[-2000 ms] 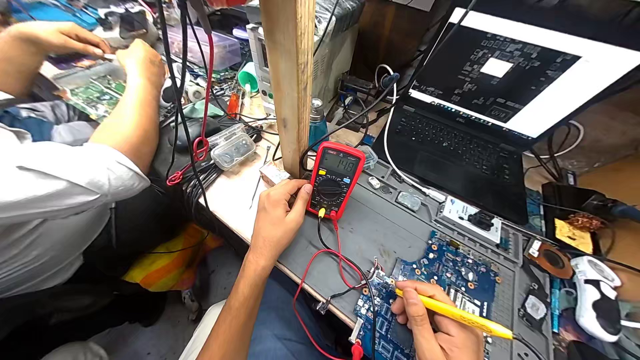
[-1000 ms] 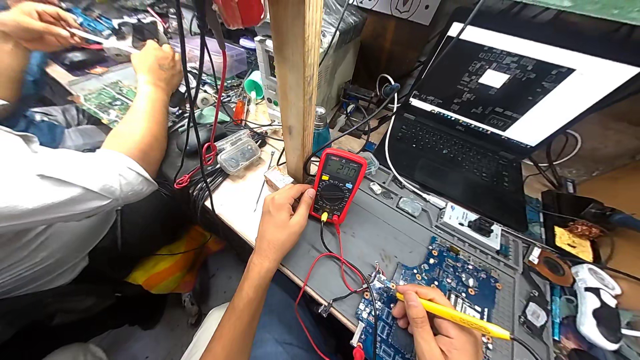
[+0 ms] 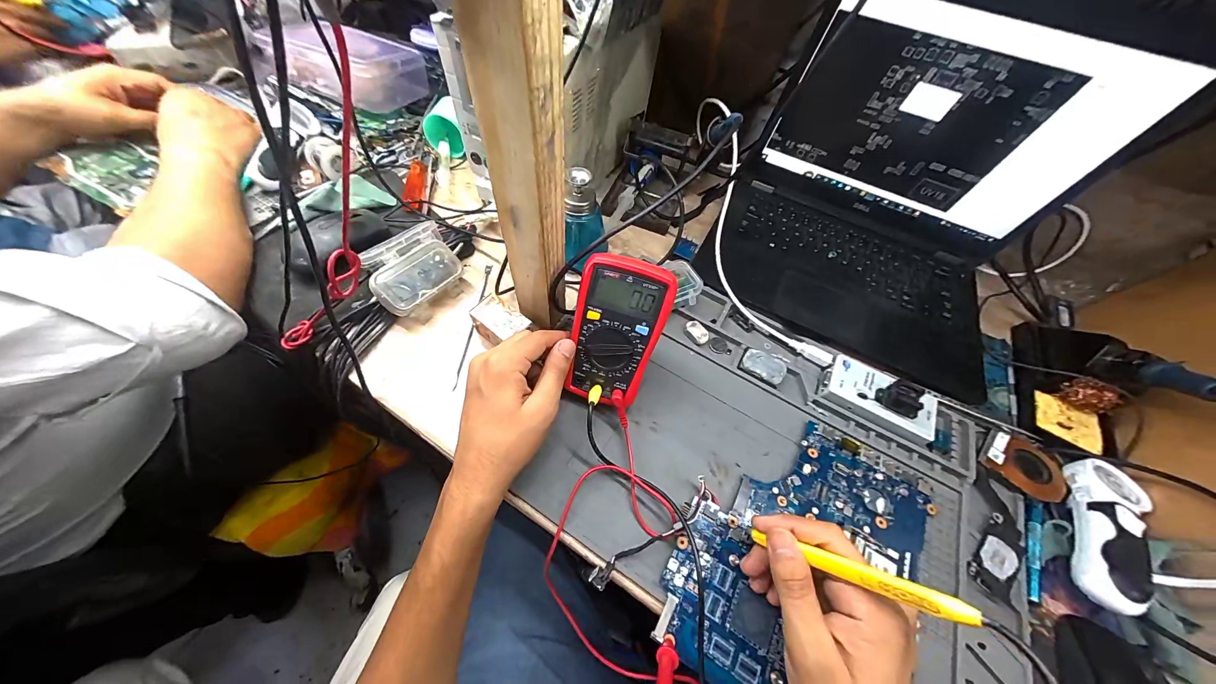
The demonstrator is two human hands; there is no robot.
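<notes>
My left hand (image 3: 513, 399) grips the lower left edge of a red digital multimeter (image 3: 622, 328), propped upright by a wooden post, its display lit with digits. My right hand (image 3: 826, 598) holds a yellow test probe (image 3: 874, 579) like a pen, its tip end over a blue laptop motherboard (image 3: 855, 484). A red probe (image 3: 667, 655) lies at the board's lower left edge, near a white connector. Black and red leads run from the meter's jacks. A small cable with a plug (image 3: 603, 573) hangs off the board's left side.
An open laptop (image 3: 855, 228) with a board layout on screen stands behind the grey mat (image 3: 665, 446). Left of the wooden post (image 3: 527, 142) are a clear plastic case (image 3: 415, 275) and hanging cables. A co-worker's hands (image 3: 180, 123) work at far left. Tip-cleaning wool and a sponge (image 3: 1069, 421) sit right.
The co-worker's hands have come together over the green board at left. My two hands keep about the same hold on the meter and the yellow probe.
</notes>
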